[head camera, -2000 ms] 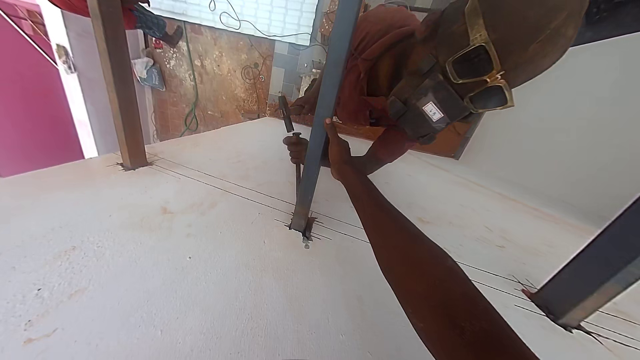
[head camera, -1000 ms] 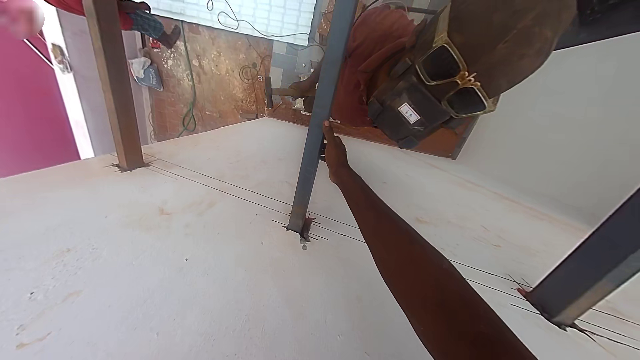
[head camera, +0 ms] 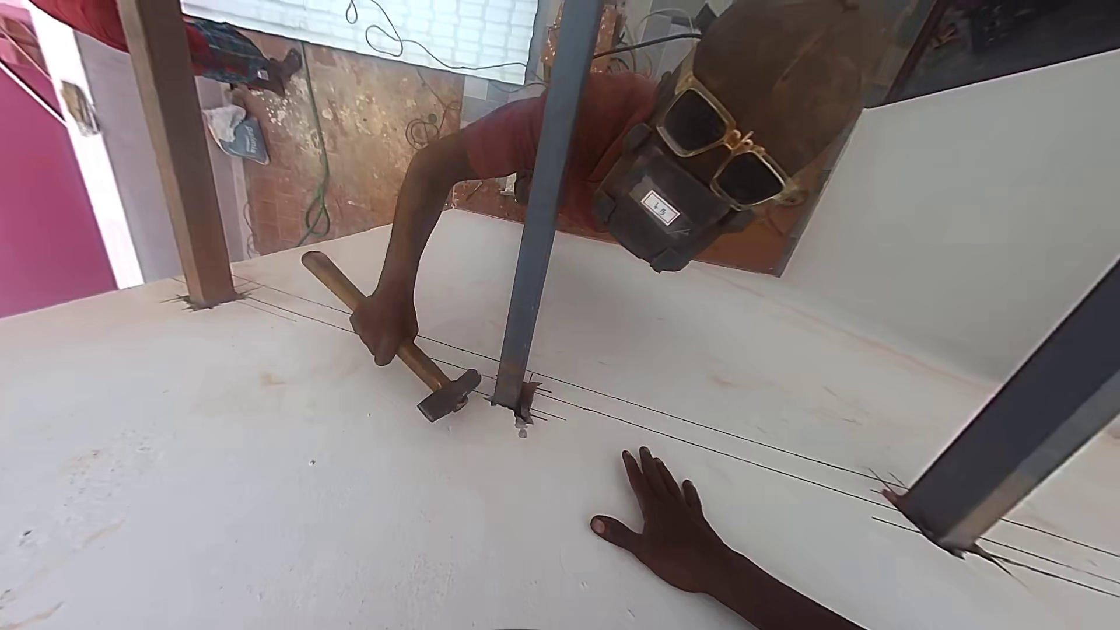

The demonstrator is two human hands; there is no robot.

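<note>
My right hand [head camera: 669,529] rests with spread fingers on the white plastered surface [head camera: 350,525], palm down, holding nothing. My left hand is out of view. Up and left of my right hand, a blue-grey metal bar [head camera: 547,201] meets the surface at a rough, chipped hole [head camera: 525,398]. Left of that hole is a hammer [head camera: 448,395] with a wooden handle, held in a co-worker's hand [head camera: 385,325]; its head is close to the bar's base. Thin dark lines run across the surface past the bar.
A brown bar [head camera: 179,157] at the left and a dark metal bar [head camera: 1006,446] at the right also enter the surface. The co-worker's cap with sunglasses [head camera: 722,144] is close at the upper right. Beyond lie a green hose [head camera: 319,166], cables and another person's leg [head camera: 236,54].
My right hand has left the blue-grey bar and now lies lower on the white surface. The co-worker's hammer has come from behind the bar to the left of its base.
</note>
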